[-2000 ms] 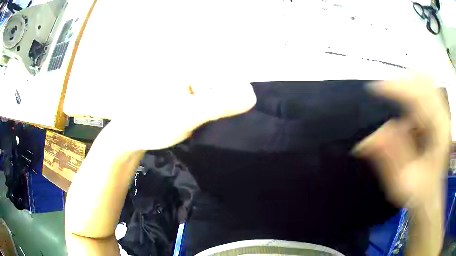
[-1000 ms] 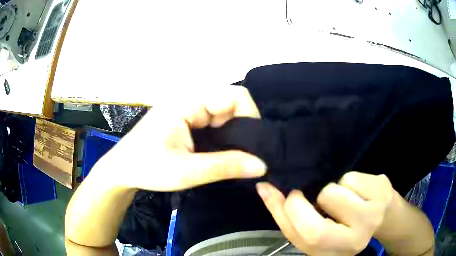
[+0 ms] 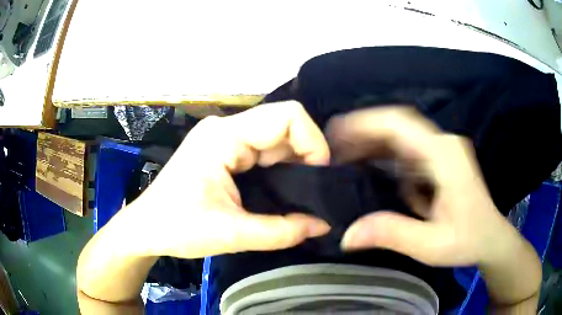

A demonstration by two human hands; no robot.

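A large black garment (image 3: 394, 74) lies over the table's front edge and hangs to my lap. My left hand (image 3: 246, 191) grips a folded black band (image 3: 296, 191) of it between thumb and fingers, near the middle of the view. My right hand (image 3: 425, 191) is just to the right, its fingers blurred, curled around the band with the thumb tip near my left thumb. Whether the right fingers pinch the cloth is hard to tell. No tool shows in either hand.
The white table (image 3: 185, 49) has a wooden front edge. Below on the left are a blue bin (image 3: 114, 178), a brown board (image 3: 60, 172) and a silvery bag (image 3: 140, 122). Another blue bin (image 3: 542, 221) is at the lower right. Part of a machine shows at the top left.
My left hand has taken hold of the band and keeps it. My right hand came in to the cloth, and its fingers have since lifted and spread. The garment has shifted in view, bunched towards me.
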